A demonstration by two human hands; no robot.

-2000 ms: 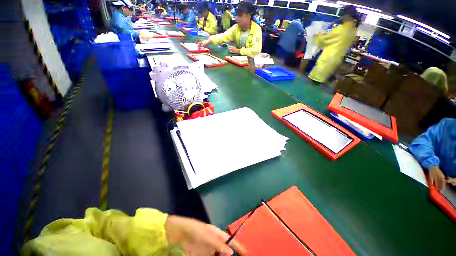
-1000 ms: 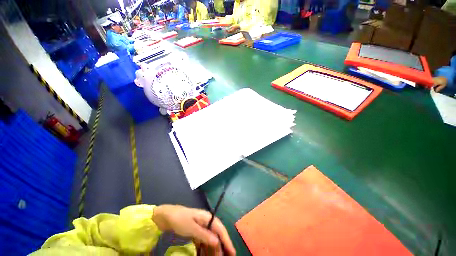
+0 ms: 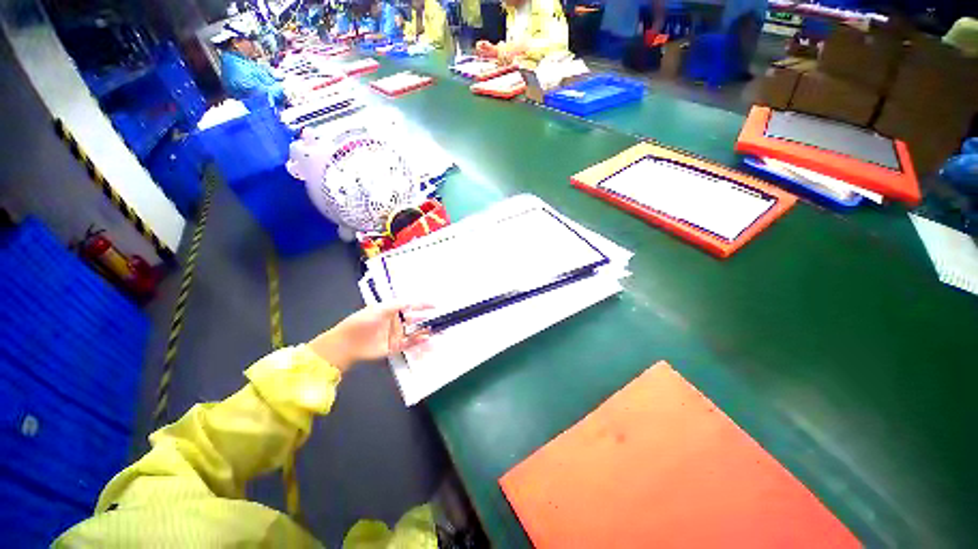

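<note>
A thin black rectangular frame (image 3: 515, 287) lies over the pile of white sheets (image 3: 483, 349), its near long side thicker. My left hand (image 3: 381, 330) is at the frame's near left corner, with the fingers closed on its edge. The orange-red board (image 3: 665, 472) lies flat on the green bench at the bottom, with nothing on it. My right hand is not in view; only a bit of yellow sleeve shows at the bottom edge.
A white round-grilled fan (image 3: 365, 182) stands behind the pile. Across the green bench (image 3: 643, 311) are a red-bordered pad (image 3: 686, 198), another red pad (image 3: 826, 145) and a blue tray (image 3: 595, 94). Blue crates (image 3: 241, 161) stand at left. People in yellow and blue smocks work farther back.
The black frame has gone from the red board to the white pile, carried by my left hand, which has moved up and forward. The red board is now bare.
</note>
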